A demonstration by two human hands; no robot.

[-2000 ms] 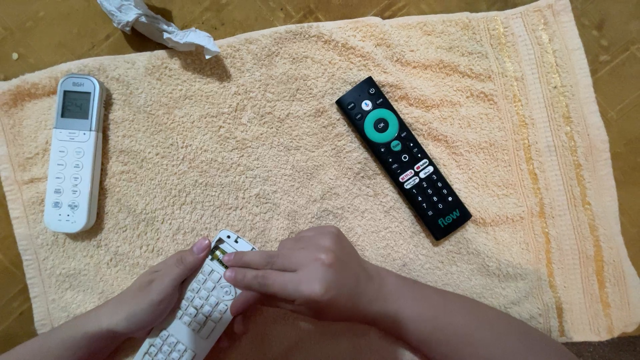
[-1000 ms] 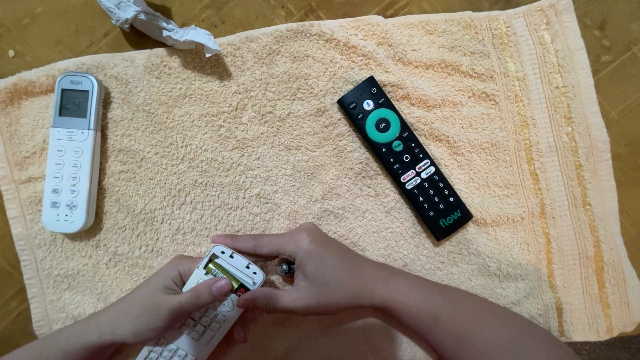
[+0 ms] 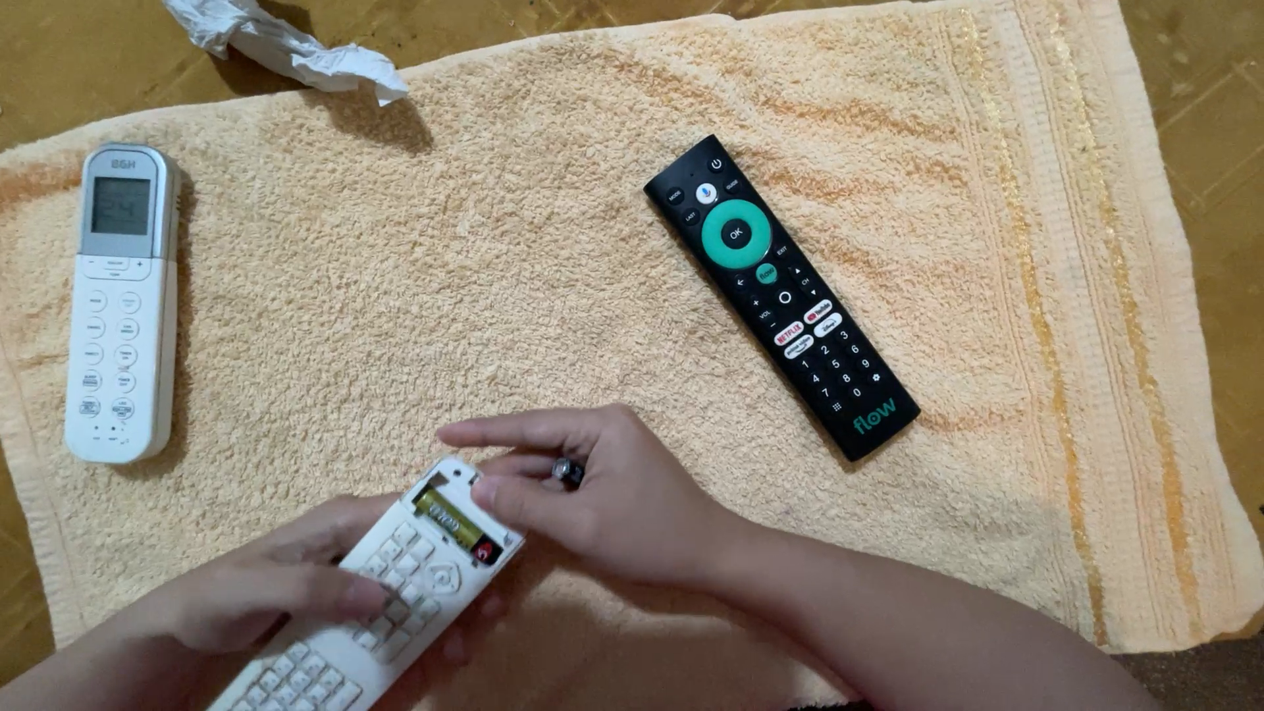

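My left hand (image 3: 296,583) grips a white remote control (image 3: 395,612) with many small keys, its thumb lying across the keys. At the upper end of this remote is an uncovered battery compartment, where a gold-green cylindrical battery (image 3: 443,518) lies crosswise. My right hand (image 3: 583,494) touches the compartment's upper edge with its thumb; the index finger extends beyond the remote's end. A small dark cylindrical object with a shiny end (image 3: 567,473) is held between fingers of my right hand. It looks like another battery, but most of it is hidden.
Under everything lies a peach terry towel (image 3: 444,276). A white air-conditioner remote (image 3: 122,336) with a display rests at its left. The black remote control (image 3: 780,296) with a green ring lies right of centre. Crumpled white paper (image 3: 296,49) is at the top edge.
My left thumb has moved off the battery compartment down onto the keys. Two seconds ago my right fingers were at the compartment; one second ago the dark object was visible in that hand.
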